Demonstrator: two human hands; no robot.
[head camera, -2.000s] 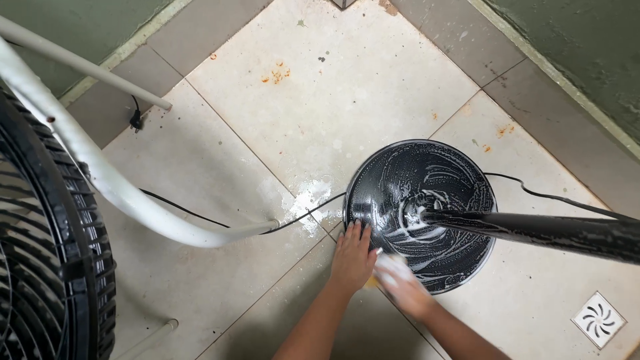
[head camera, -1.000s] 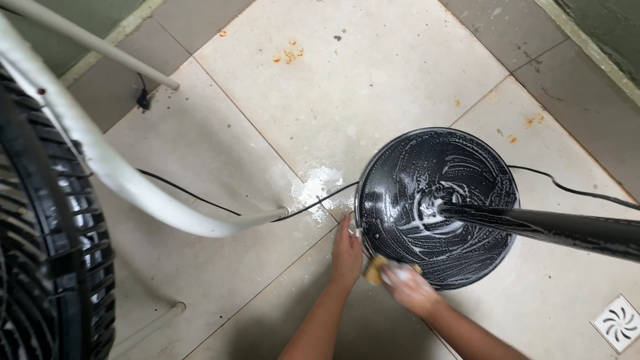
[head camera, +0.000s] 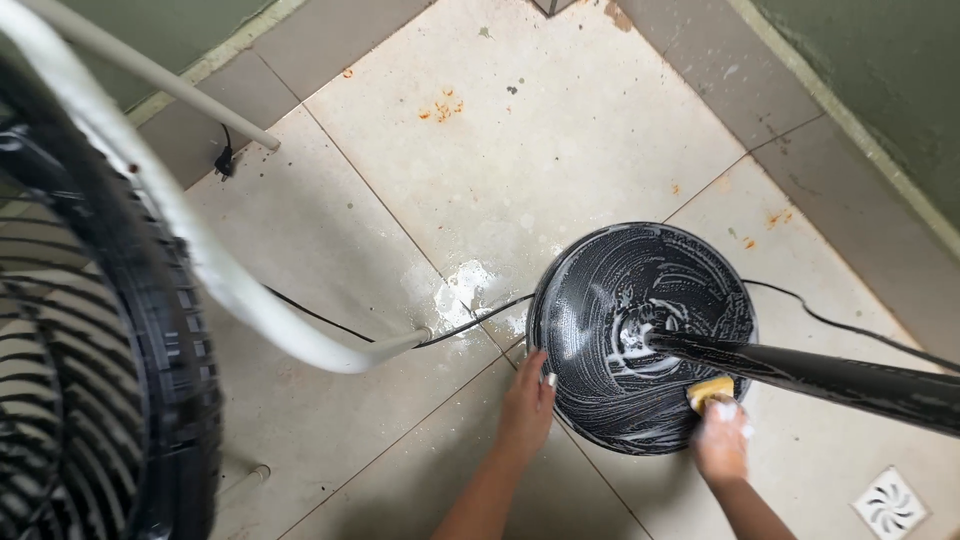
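Note:
A round black pedestal base (head camera: 585, 337), streaked with soap foam, lies on the tiled floor, and a black pole (head camera: 810, 375) rises from its middle toward the right. My left hand (head camera: 527, 409) touches the base's lower left rim with its fingers; some foam is on a finger. My right hand (head camera: 721, 442), foamy on the fingers, holds a yellow sponge (head camera: 709, 391) against the lower right part of the base, just below the pole.
A black fan grille (head camera: 161, 375) and a curved white tube frame (head camera: 255, 315) stand at the left. A black cord (head camera: 832, 321) runs past the base; a plug (head camera: 223, 161) hangs near the wall. White foam (head camera: 465, 289) spots the floor. A drain cover (head camera: 890, 501) is lower right.
My right hand has moved with the sponge from the base's lower left edge to its lower right side. My left hand stays by the left rim.

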